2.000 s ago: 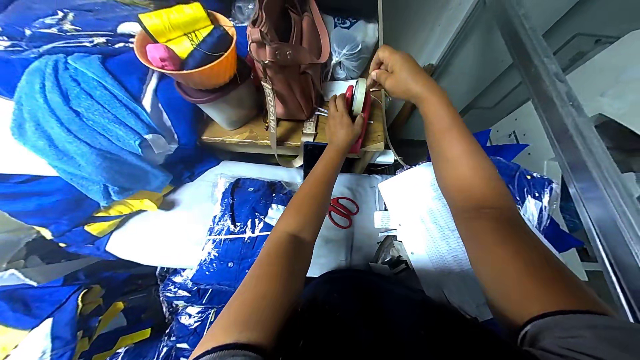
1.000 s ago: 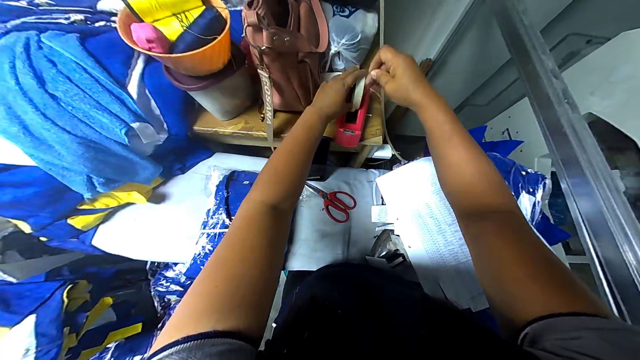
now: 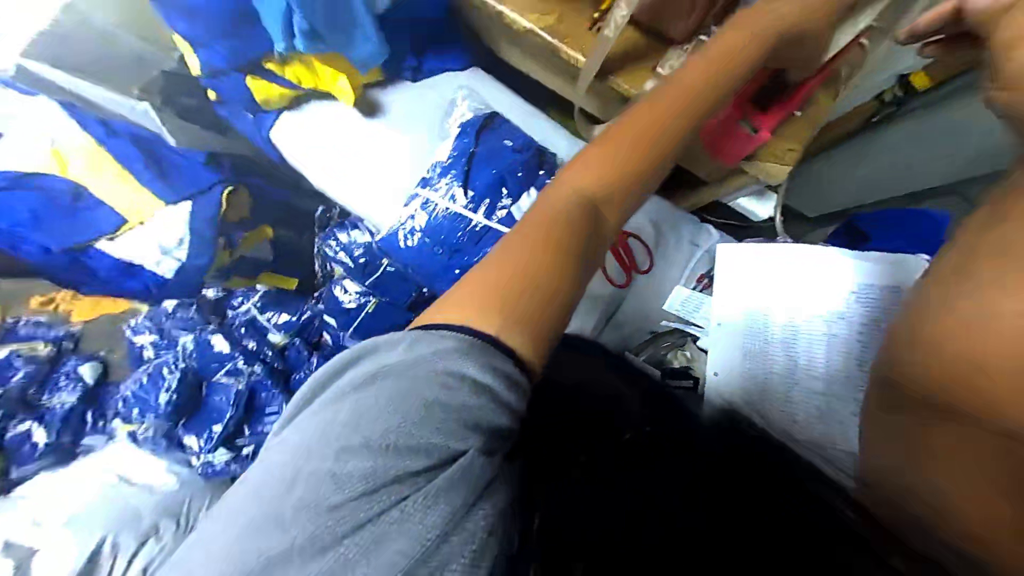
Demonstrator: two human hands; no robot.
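Observation:
At the upper right, my left hand (image 3: pixel 804 32) is on a red tape dispenser (image 3: pixel 744 124) at the edge of a wooden shelf; its fingers are blurred and partly cut off by the top edge. My right hand (image 3: pixel 980 40) is raised to the right of the dispenser, blurred and partly out of view, and whether it pinches anything cannot be told. Red-handled scissors (image 3: pixel 628 260) lie on white cloth under my left forearm, which hides their blades. Right of them lie printed paper sheets (image 3: pixel 800 336). A blue garment in clear plastic (image 3: pixel 472 200) rests left of my forearm.
The wooden shelf (image 3: pixel 552 40) holds part of a brown bag (image 3: pixel 680 16). Many plastic-wrapped blue packets (image 3: pixel 216 384) are heaped at the lower left. Blue and yellow cloth (image 3: pixel 104 184) lies at the left, near a light blue towel (image 3: pixel 328 32). A strap (image 3: pixel 596 64) hangs off the shelf.
The view has swung left and down. My right hand, close to the dispenser's tape roll before, is now apart from it to the right. My left hand stays at the dispenser.

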